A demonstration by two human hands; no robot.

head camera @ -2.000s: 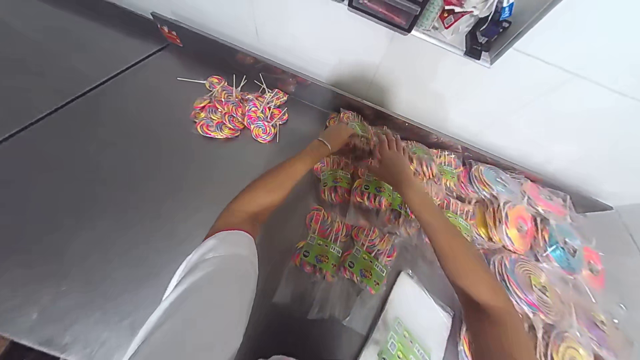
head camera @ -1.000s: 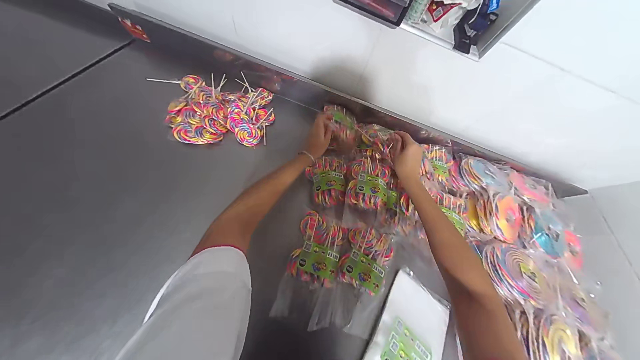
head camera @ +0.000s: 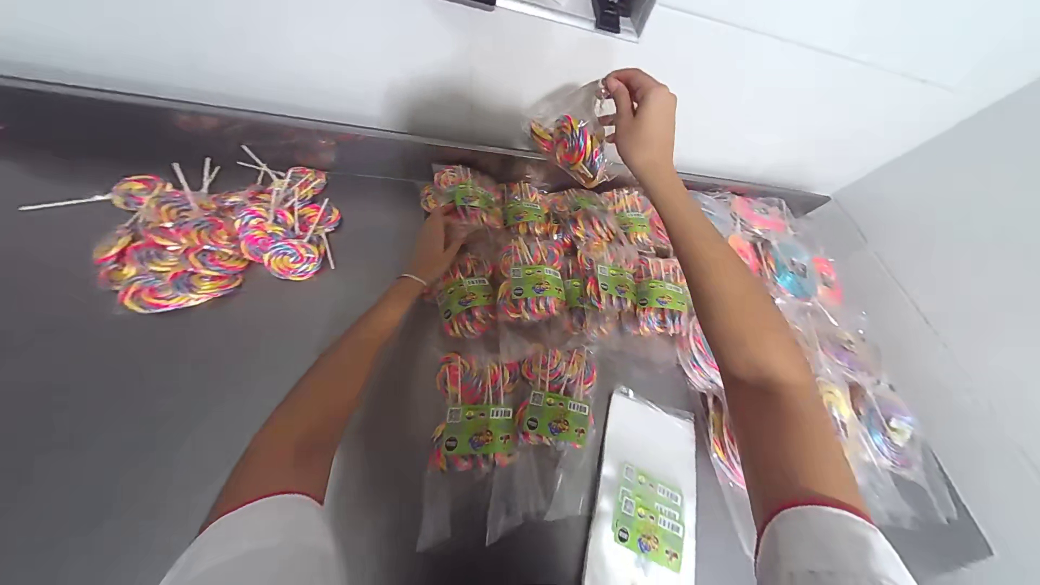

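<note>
My right hand [head camera: 642, 118], raised near the wall, pinches the top of a clear plastic bag of swirl lollipops [head camera: 573, 146], which hangs from the fingers. My left hand [head camera: 435, 244] rests against a bagged bundle with a green label [head camera: 467, 195] at the back left of the rows; whether it grips the bag is hard to tell. Several more labelled bags [head camera: 532, 280] lie in rows between my arms, and two lie nearer me [head camera: 479, 426]. To the left is a pile of unbagged swirl lollipops [head camera: 195, 236], sticks pointing various ways.
A white plastic stack with green labels on it [head camera: 642, 487] lies at the front. Bags of larger, round flat lollipops [head camera: 796, 268] cover the right side, partly behind my right arm. The metal table's raised back edge [head camera: 366, 154] runs along the wall, below a shelf [head camera: 569, 12].
My right hand has risen from the rows toward the wall, lifting a bag of lollipops. My left hand has moved down onto the back left bag. The view has shifted.
</note>
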